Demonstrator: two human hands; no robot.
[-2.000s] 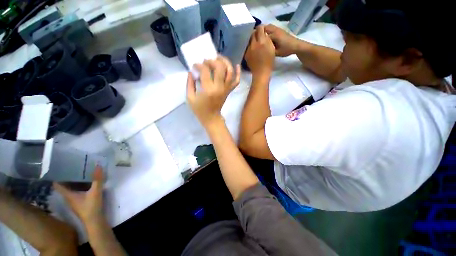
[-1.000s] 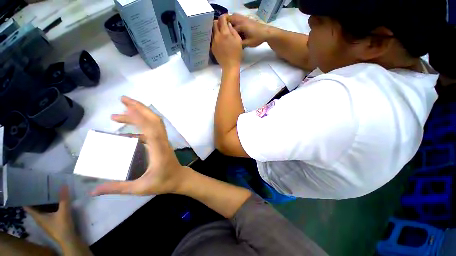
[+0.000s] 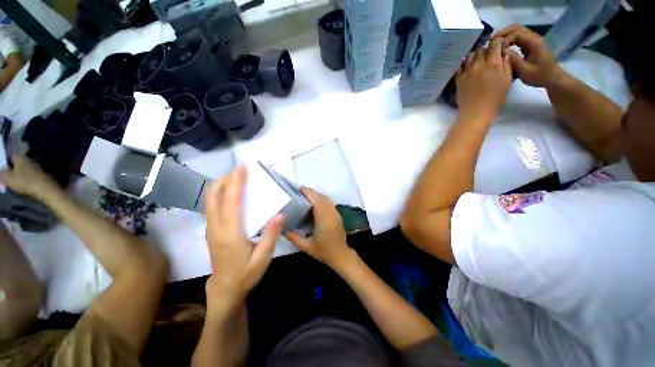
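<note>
A grey retail box with a white end [image 3: 267, 201] is tilted at the near table edge. My left hand [image 3: 240, 233] is slightly blurred, with fingers and thumb on the white end. My right hand [image 3: 323, 226] grips the box's right side. The box hides part of both hands. Left of it, an open retail box [image 3: 185, 188] lies on its side with white flaps [image 3: 146, 123] spread. A smooth grey housing [image 3: 136, 172] shows in its mouth.
Dark cup-shaped housings [image 3: 233, 109] are piled at back left, small black fittings [image 3: 129, 211] lie below. Tall retail boxes [image 3: 438, 54] stand at the back. A person's forearm [image 3: 449, 161] is close on the right; another person's arm [image 3: 108, 236] is at left.
The view has swung left. My right hand brought the white-ended box down from near the standing boxes. My left hand has moved from the open box onto the white-ended one.
</note>
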